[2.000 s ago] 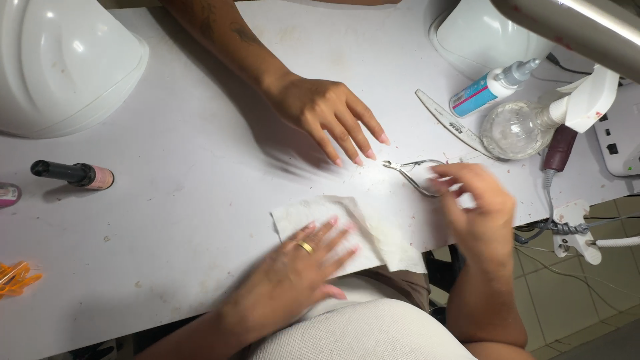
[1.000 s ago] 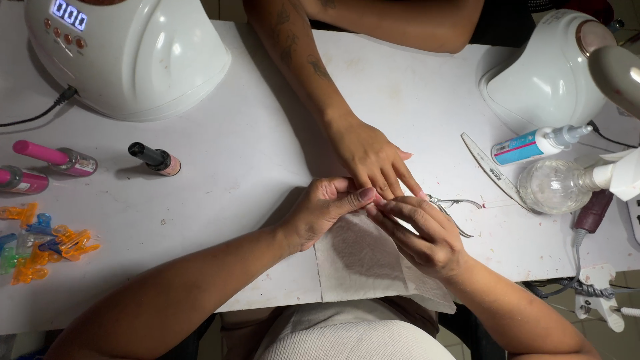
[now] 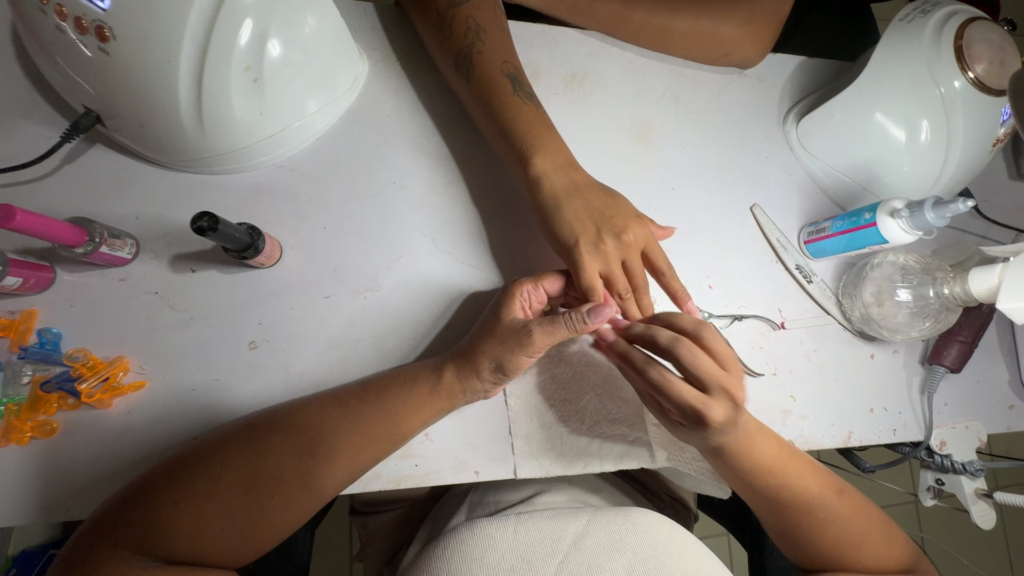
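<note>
Another person's hand rests palm down on the white table. My left hand grips one of its fingertips between thumb and fingers. My right hand meets it there, its fingertips pinched together at that fingertip; whether they hold something small is hidden. Metal cuticle nippers lie just beyond my right hand, partly covered by it. A white paper towel is spread under my hands at the table's near edge.
White nail lamps stand at both sides. Polish bottles and plastic clips are at left. At right are a nail file, a blue-labelled bottle, a clear spray bottle and a corded maroon handpiece.
Two seconds ago my left hand lay on the paper towel and my right was beside the nippers. Both have since come together at the other person's fingertip. The view has shifted.
</note>
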